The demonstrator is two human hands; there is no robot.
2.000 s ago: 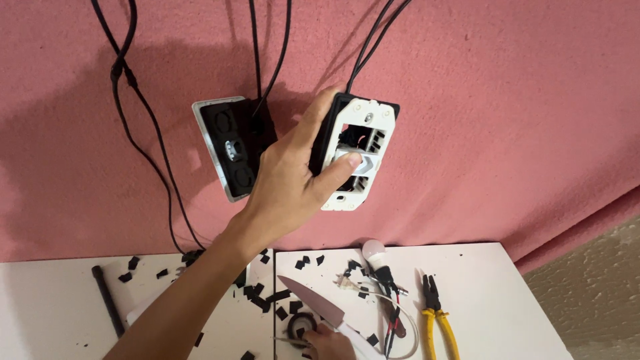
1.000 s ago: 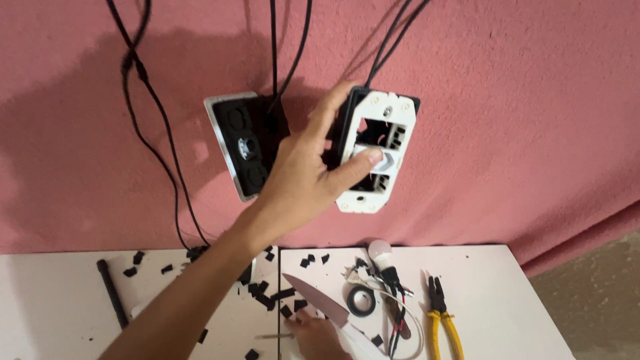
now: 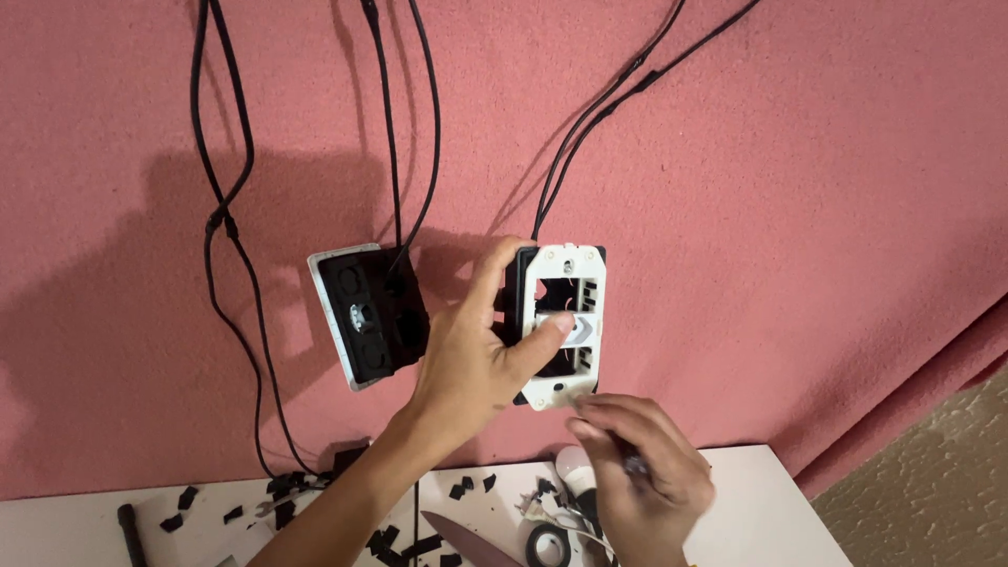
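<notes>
My left hand [image 3: 480, 354] grips a black electrical box with a white socket mounting frame [image 3: 563, 390] on its front, thumb on the white socket module [image 3: 581, 330]. Two black wires [image 3: 563, 150] run up from this box. Just below the frame is my right hand [image 3: 646, 465], its fingertips close to the frame's lower edge around a small tool or part that is mostly hidden; a dark piece shows in the palm. To the left, a second black electrical box [image 3: 370, 315] with a white plate hangs from black wires against the pink wall.
On the white tabletop [image 3: 756, 504] lie a knife blade [image 3: 468, 539], a roll of black tape [image 3: 548, 545], a light bulb [image 3: 575, 470], black tape scraps [image 3: 425, 545] and a black rod [image 3: 131, 535]. More black wires [image 3: 224, 157] hang at the left.
My right hand has risen from the tabletop to the lower end of the white frame. My left hand still holds the box. The roll of tape was near my right hand earlier.
</notes>
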